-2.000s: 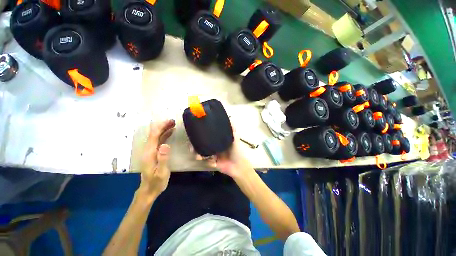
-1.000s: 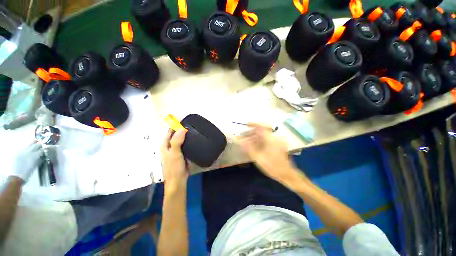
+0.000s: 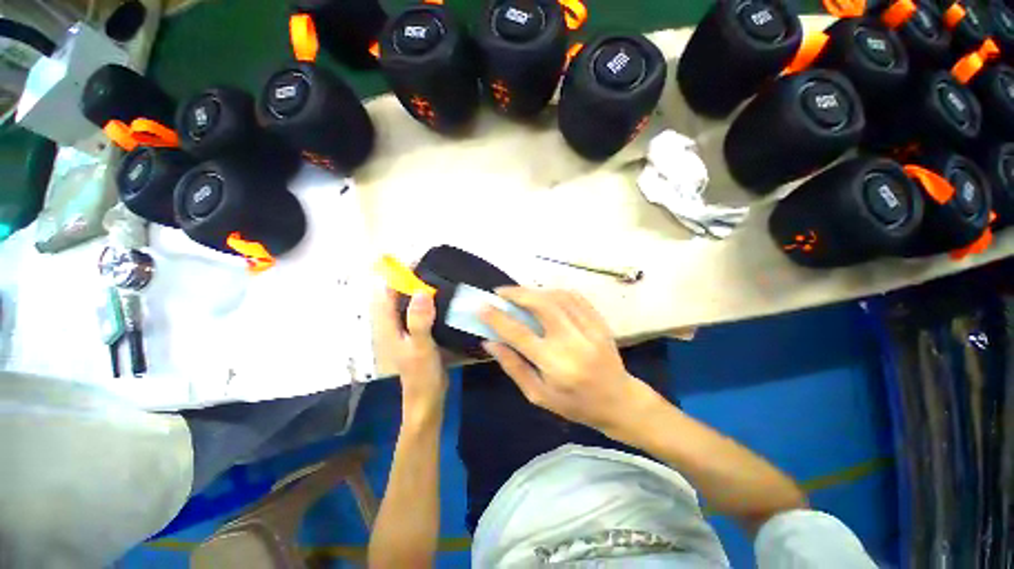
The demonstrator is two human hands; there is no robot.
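A black fabric-covered speaker (image 3: pixel 461 267) lies near the bench's front edge, with its orange strap (image 3: pixel 403 275) at the left end. My left hand (image 3: pixel 416 345) holds the speaker by that left end. My right hand (image 3: pixel 567 350) holds a pale blue-grey wiping pad (image 3: pixel 476 311) flat against the side of the speaker facing me. The pad is partly covered by my fingers. The speaker's lower part is hidden by my hands and the pad.
Black speakers (image 3: pixel 851 211) stand grouped at the right, with others (image 3: pixel 239 208) at the left and back. A crumpled white glove (image 3: pixel 681 183) and a thin stick-like tool (image 3: pixel 589 268) lie on the bench. A metal tool (image 3: pixel 127 267) lies left. A neighbour's sleeve (image 3: pixel 89 478) shows lower left.
My right hand has picked up the pad from the bench and brought it onto the speaker. My left hand still holds the speaker. The neighbour's gloved hand has left the metal tool.
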